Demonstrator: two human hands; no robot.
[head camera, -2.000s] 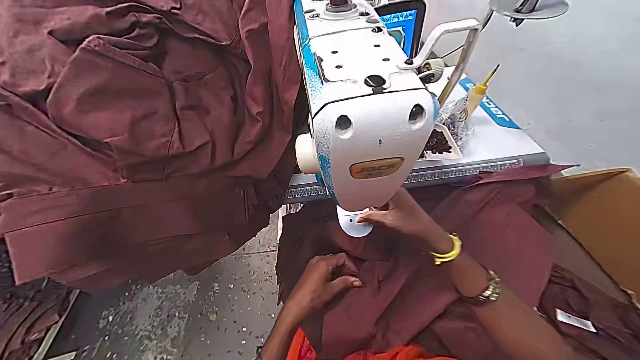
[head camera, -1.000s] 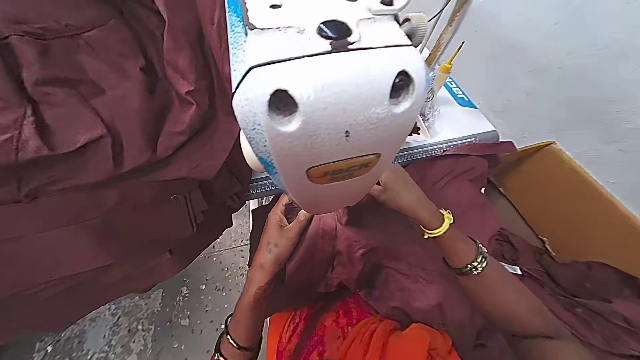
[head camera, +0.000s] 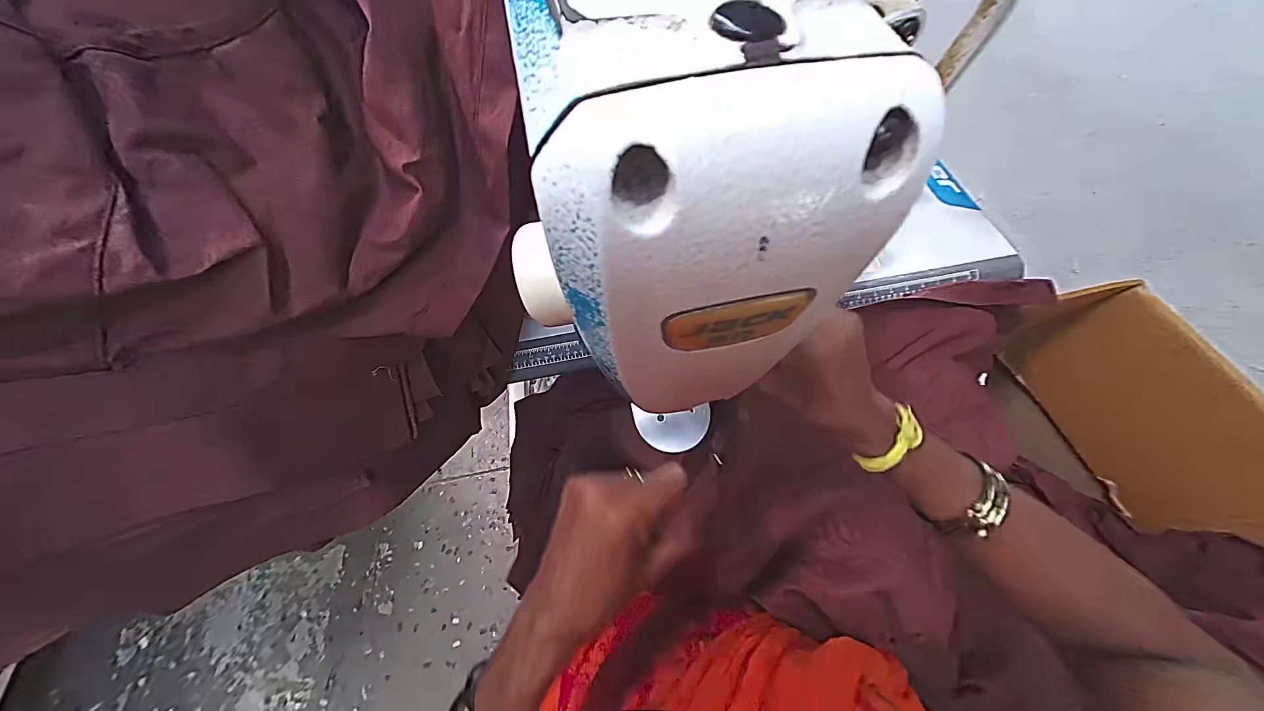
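Note:
A white and blue Jack sewing machine head (head camera: 750, 197) stands over maroon fabric (head camera: 869, 553) spread at the front of the machine and over my lap. Just below and left of the machine's round white disc (head camera: 671, 427), my left hand (head camera: 612, 523) is closed on the maroon fabric, its fingers blurred. My right hand (head camera: 829, 385) lies on the fabric at the right of the machine head, its fingertips partly hidden behind the head. That wrist bears a yellow band and a metal bracelet. The needle area is hidden from view.
A large heap of maroon garments (head camera: 247, 247) fills the left side. An open cardboard box (head camera: 1145, 415) stands at the right, with maroon cloth beside it. The edge of the machine bed (head camera: 948, 259) bears a ruler scale. Speckled floor shows at the lower left.
My left hand has moved from the lower left edge of the machine head down in front of it. The white disc, hidden one second ago, shows again. The view has moved closer to the machine.

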